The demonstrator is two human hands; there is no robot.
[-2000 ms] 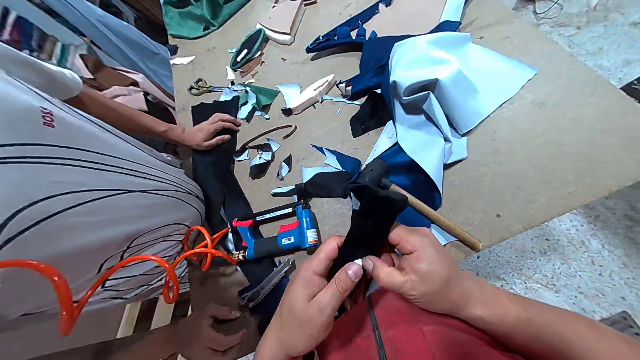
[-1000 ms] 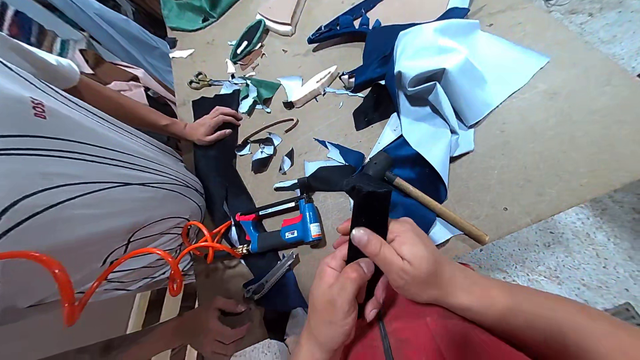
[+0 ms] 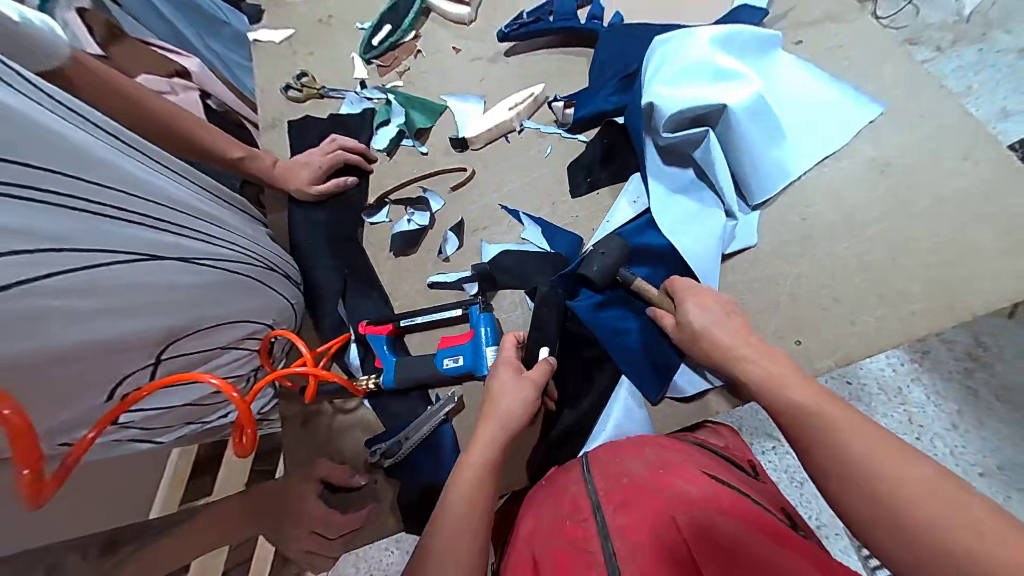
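Observation:
My left hand (image 3: 518, 384) grips a narrow black-covered strip (image 3: 546, 326) with its thumb on top, near the table's front edge. My right hand (image 3: 704, 324) is closed around the wooden handle of a mallet (image 3: 606, 262), whose dark head rests over navy blue material. Left of my left hand lies a blue and black pneumatic stapler (image 3: 440, 356) with a coiled orange hose (image 3: 192, 378). A snap-off utility knife (image 3: 416, 430) lies on dark material below the stapler. Black material (image 3: 580, 392) hangs beneath the strip.
A co-worker's hand (image 3: 324, 168) presses on long black material (image 3: 324, 232) at left; another hand (image 3: 320, 512) is at lower left. Scissors (image 3: 302, 86), green scraps (image 3: 416, 116), a light shoe-shaped piece (image 3: 508, 116) and pale blue-backed sheeting (image 3: 720, 104) lie on the table (image 3: 904, 240).
My right hand has left the black strip and taken hold of the mallet's handle; the mallet lay on the material before. My left hand alone keeps the strip.

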